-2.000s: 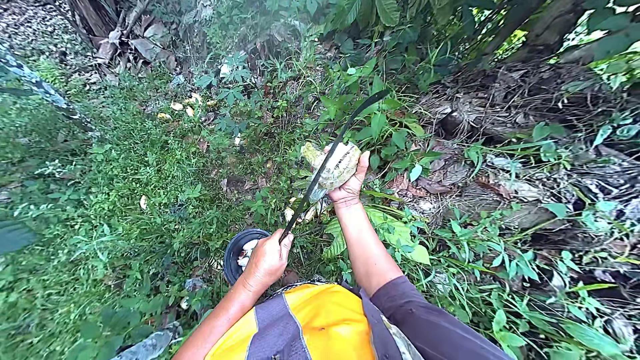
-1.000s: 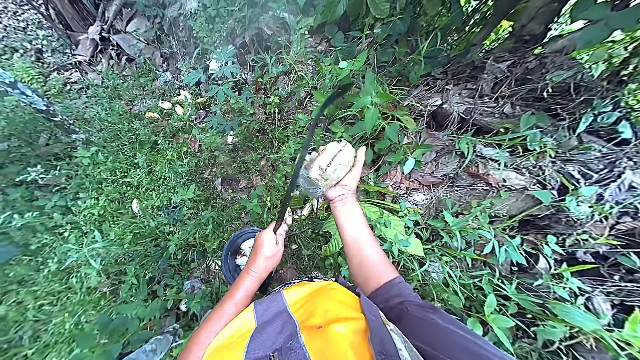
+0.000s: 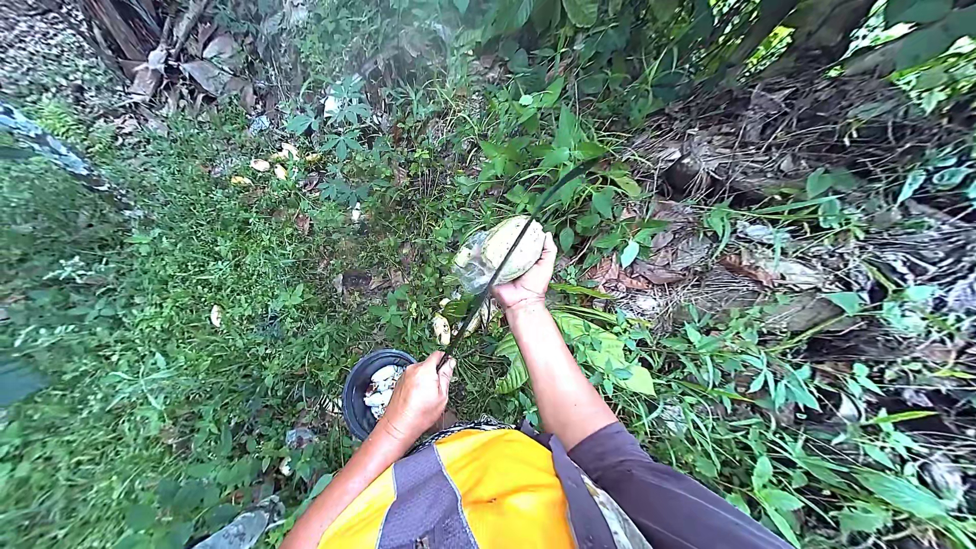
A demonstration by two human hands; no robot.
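My left hand (image 3: 419, 393) is closed on the lower end of a long, dark, narrow machete (image 3: 543, 202). The blade slants up and to the right and passes in front of a pale yellow-green fruit pod (image 3: 518, 242), possibly cacao; whether they touch I cannot tell. My right hand (image 3: 528, 280) cups the pod from the right and below. Clear plastic film (image 3: 474, 263) clings to the pod's left end. Beside my left hand, a black bucket (image 3: 352, 396) holds white, pulpy pieces (image 3: 383, 385). The machete's handle is mostly hidden in my fist.
Pale husk pieces (image 3: 441, 329) lie on the ground just below the pod, and several more (image 3: 280, 171) lie in the grass at the upper left. A large green leaf (image 3: 602, 351) is beside my right forearm. Dry leaf litter (image 3: 762, 267) and stems cover the right side.
The machete blade, left of the pod a second ago, has swung to the right and now crosses in front of it. Both hands keep their holds.
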